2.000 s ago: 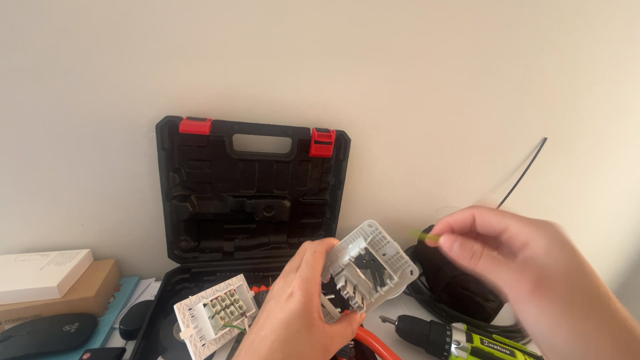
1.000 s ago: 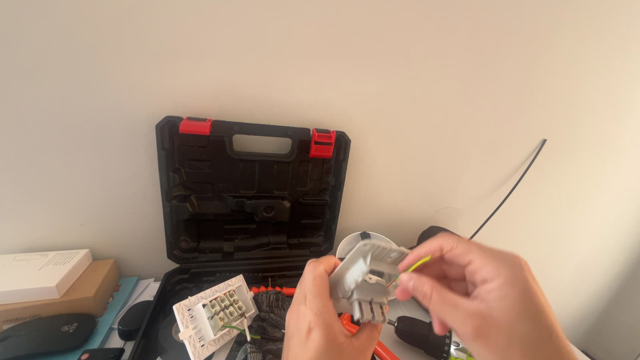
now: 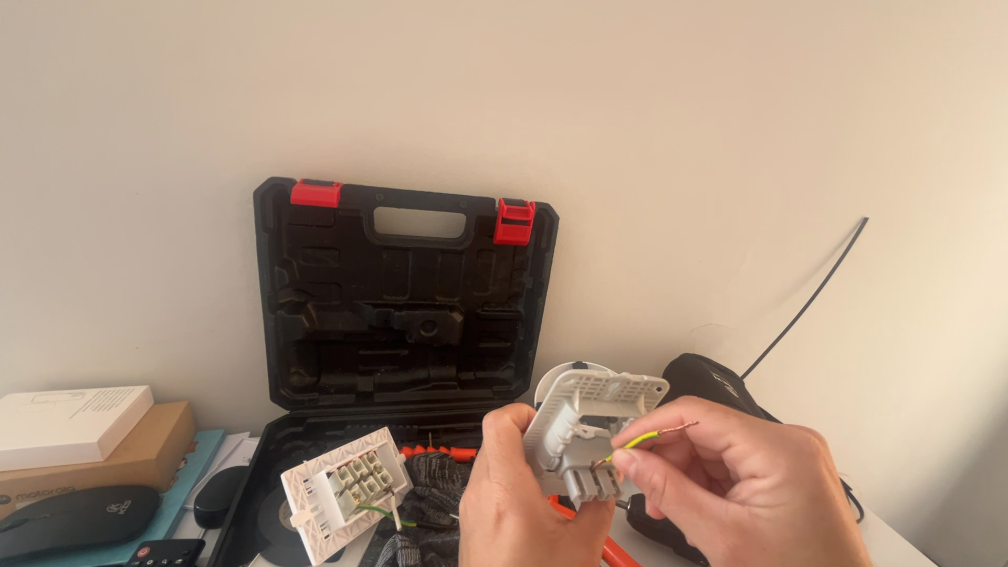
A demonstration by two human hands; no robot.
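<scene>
My left hand (image 3: 516, 480) holds a light grey plastic electrical wall plate (image 3: 587, 417) by its edge, tilted, with its back and terminal block facing up. Between thumb and forefinger, my right hand (image 3: 732, 480) pinches a short green-and-yellow wire (image 3: 639, 441). Bare twisted copper shows at both wire ends; the lower end is at the terminal block, and whether it is inserted I cannot tell. A second white wall plate (image 3: 342, 496) lies back up to the left on the open tool case, with a green wire at its terminals.
The black tool case (image 3: 409, 291) stands open against the wall. Dark grey fabric (image 3: 441, 488) lies in it. A drill (image 3: 657, 524) is partly behind my right hand, near a black bag (image 3: 709, 386). At left are boxes (image 3: 79, 425), a computer mouse (image 3: 79, 520) and a remote control (image 3: 165, 551).
My right hand has moved left and down with the wire, from beside the grey plate to its terminal block. The plate has been tilted in my left hand.
</scene>
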